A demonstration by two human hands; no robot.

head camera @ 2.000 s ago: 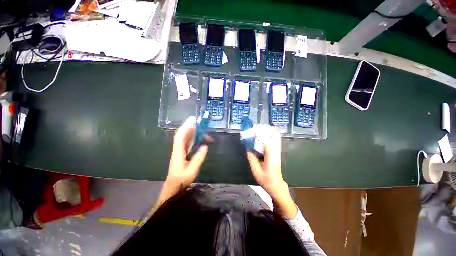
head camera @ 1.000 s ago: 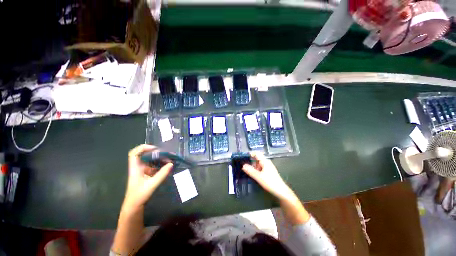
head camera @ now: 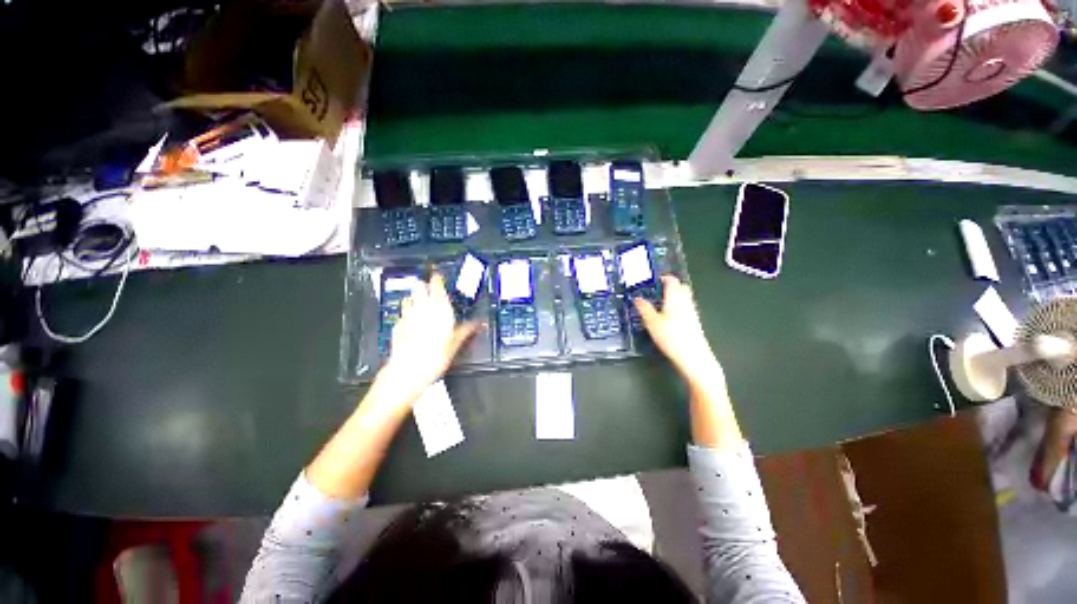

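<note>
A clear blister tray [head camera: 354, 354] holds dark blue keypad phones in two rows. In the back row, four phones have dark screens, and the rightmost phone [head camera: 627, 201] looks different, perhaps back side up. My left hand [head camera: 423, 336] grips the lower end of a tilted phone with a white lit screen [head camera: 469, 278] and partly covers the leftmost front phone [head camera: 393, 297]. My right hand [head camera: 677, 330] grips the lower right of the front row's rightmost phone [head camera: 638, 267], also lit and tilted. Two lit phones [head camera: 516, 304] lie between the hands. White slips [head camera: 438, 420] [head camera: 555, 407] lie before the tray.
A white-edged smartphone [head camera: 758, 230] lies right of the tray. Farther right are a small fan [head camera: 1049, 350], a white slip [head camera: 996, 314] and another tray of phones [head camera: 1042, 251]. A pale post [head camera: 752, 100] and pink fan [head camera: 978, 59] stand behind. Cables [head camera: 106, 244], papers and a box [head camera: 325, 77] are left.
The two phones held in front of the tray now lie in its back-right and front-left pockets. My hands have moved forward onto lit front-row phones, which have tilted. The right-hand slip is uncovered.
</note>
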